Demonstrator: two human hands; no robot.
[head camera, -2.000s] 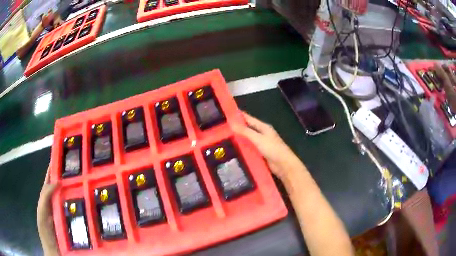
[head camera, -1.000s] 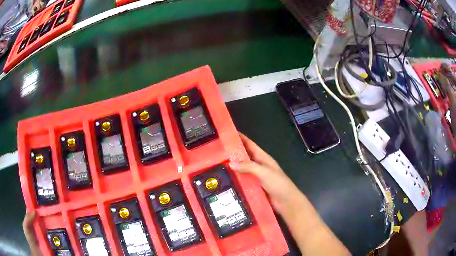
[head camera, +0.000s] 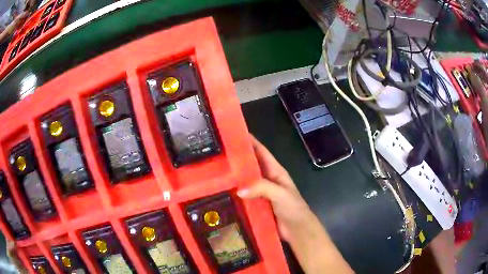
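A red-orange foam phone tray (head camera: 227, 134) is tilted up close to the camera, its left and lower parts cut off by the picture's edge. Its two rows of pockets hold black phones (head camera: 184, 120), backs up, each with a gold disc and a pale label. My right hand (head camera: 281, 200) grips the tray's right edge, thumb on the front face, fingers hidden behind. Only a small blurred bit of my left hand (head camera: 14, 258) shows at the tray's lower left edge; its fingers are hidden.
A smartphone with lit screen (head camera: 315, 123) lies on the dark green bench (head camera: 342, 203) right of the tray. Beyond it are a white power strip (head camera: 420, 179) and tangled cables (head camera: 388, 80). Another phone tray (head camera: 35, 32) is at top left, and part of one (head camera: 455, 80) at far right.
The tray has come closer to the camera, moving up and left in view, so more of its left side is cut off. The smartphone's screen has lit up.
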